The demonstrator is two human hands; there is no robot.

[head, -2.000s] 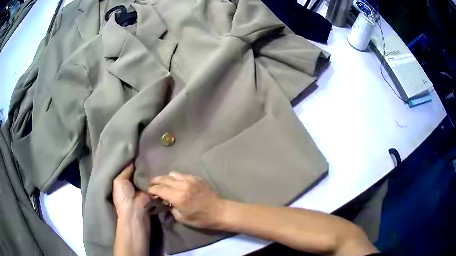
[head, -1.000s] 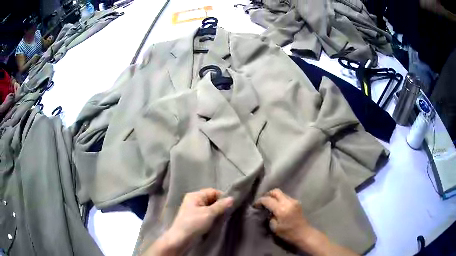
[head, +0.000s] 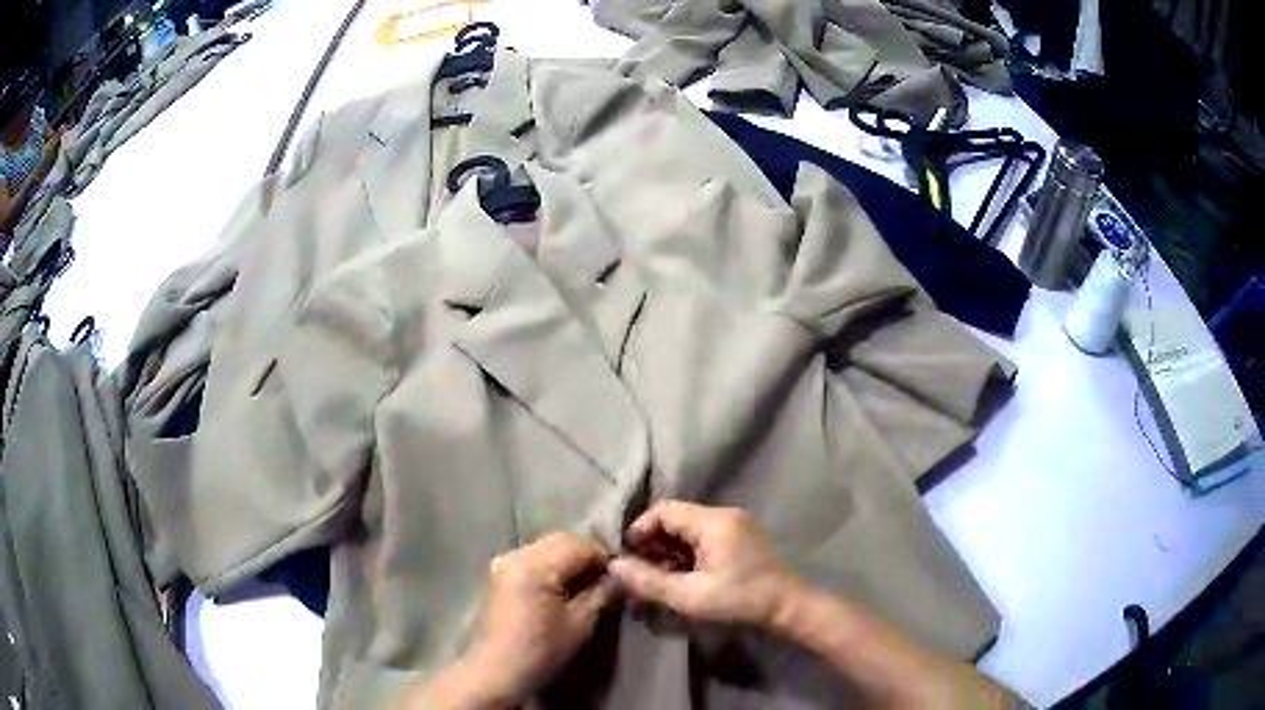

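Observation:
A grey-beige jacket (head: 749,402) lies front up, with a black hanger (head: 488,183) at its collar. My left hand (head: 534,610) is at the front edge below the lapel and pinches the cloth. My right hand (head: 708,566) pinches the same edge from the other side, its fingers curled and almost touching my left. No snips show; the inside of my right hand is hidden. The buttons are not visible.
Another jacket (head: 354,180) on a hanger lies beneath. Dark cloth (head: 888,229), loose black hangers (head: 971,153), a metal flask (head: 1061,215), a thread cone (head: 1100,302) and a pale booklet (head: 1186,388) lie right. More jackets (head: 83,486) lie left.
Both hands have come together on the front edge from about a hand's width apart. The view has shifted, so the jackets sit further left and higher. The gold button seen earlier is out of sight.

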